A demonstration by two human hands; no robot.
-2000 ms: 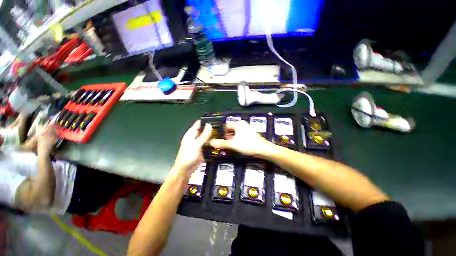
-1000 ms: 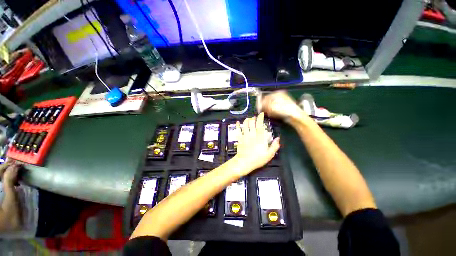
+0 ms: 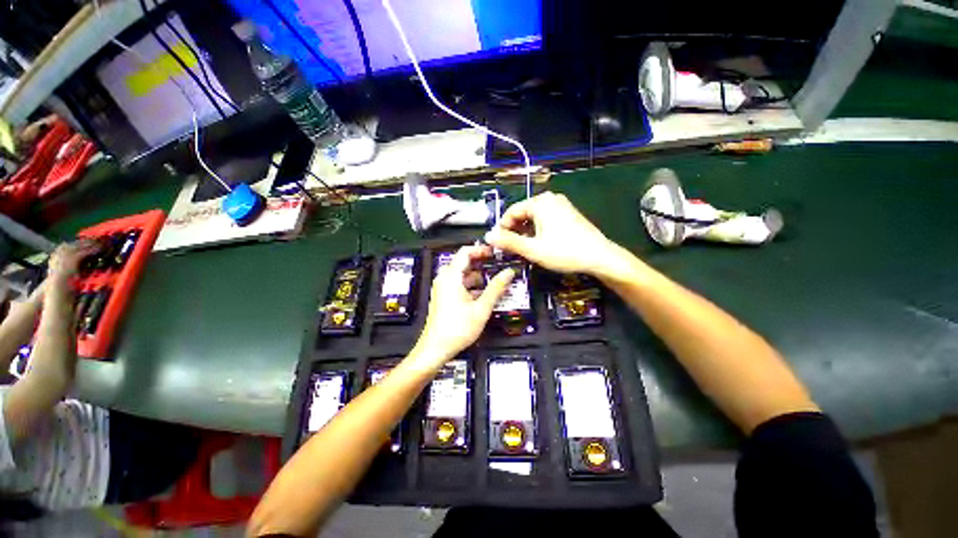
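Note:
A black foam tray (image 3: 478, 481) lies in front of me with two rows of black devices, most with white labels and gold spots. My left hand (image 3: 458, 307) grips the upper part of a labelled device (image 3: 515, 303) in the back row, thumb across its face. My right hand (image 3: 557, 238) pinches the end of the white cable (image 3: 425, 86) at that device's top edge; fingers hide the plug, and I cannot tell whether it is inserted. The back-right device (image 3: 575, 303) shows gold print. A paper slip (image 3: 511, 467) sticks out below a front-row device.
White barcode scanners lie behind the tray (image 3: 446, 208), to its right (image 3: 706, 219) and on the shelf (image 3: 702, 91). A mouse (image 3: 605, 128), bottle (image 3: 294, 97), blue puck (image 3: 243, 204) and monitor (image 3: 441, 26) are behind. At left, a person's hands (image 3: 61, 275) reach over a red tray (image 3: 134, 275).
My right hand has moved left from the back-right corner to the neighbouring device with the cable. My left hand has drawn back left, its fingers now curled. The neighbour's hands have moved onto the red tray.

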